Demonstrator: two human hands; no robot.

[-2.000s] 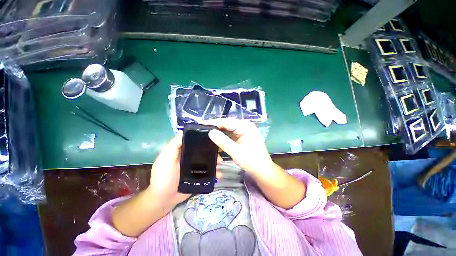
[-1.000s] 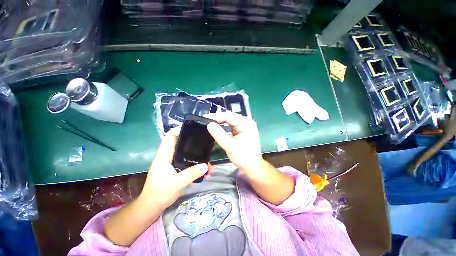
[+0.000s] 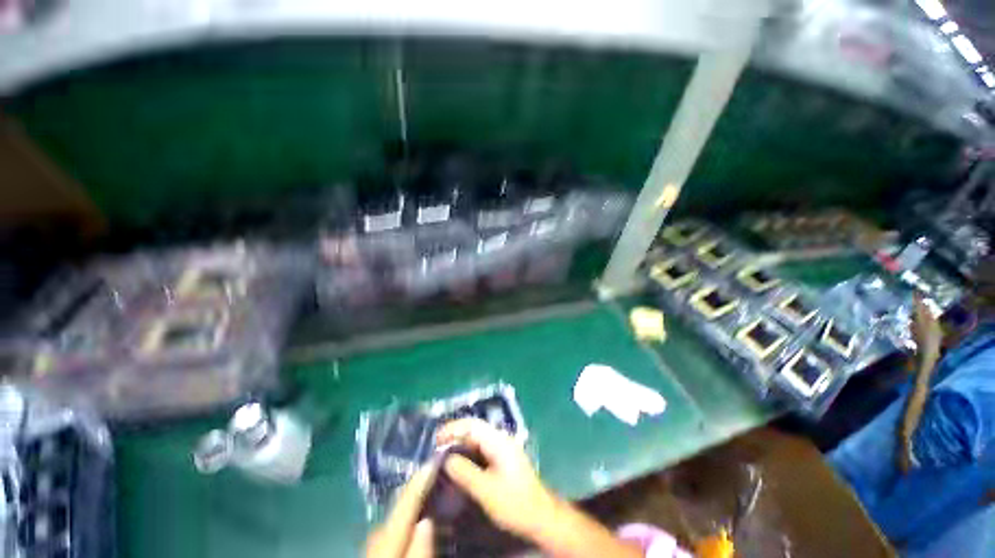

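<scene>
The frame is blurred. A dark device front (image 3: 450,504) is held low at the picture's bottom, between my two hands. My left hand (image 3: 406,521) grips its left side and is cut off by the bottom edge. My right hand (image 3: 496,474) has its thumb and fingers at the upper end. Much of the device is hidden or out of the picture. Behind my hands lies a short blister tray (image 3: 384,436) with dark parts.
A white cloth (image 3: 618,393) lies right of the tray. A white pump bottle (image 3: 279,445) stands left. Large blister trays (image 3: 164,316) are stacked behind. A post (image 3: 682,153) and a long tray of framed parts (image 3: 733,310) stand right. Another person's arm (image 3: 922,381) is far right.
The view has tilted up, so the bench and hands sit lower and the shelf shows at the top. The device remains held in both hands.
</scene>
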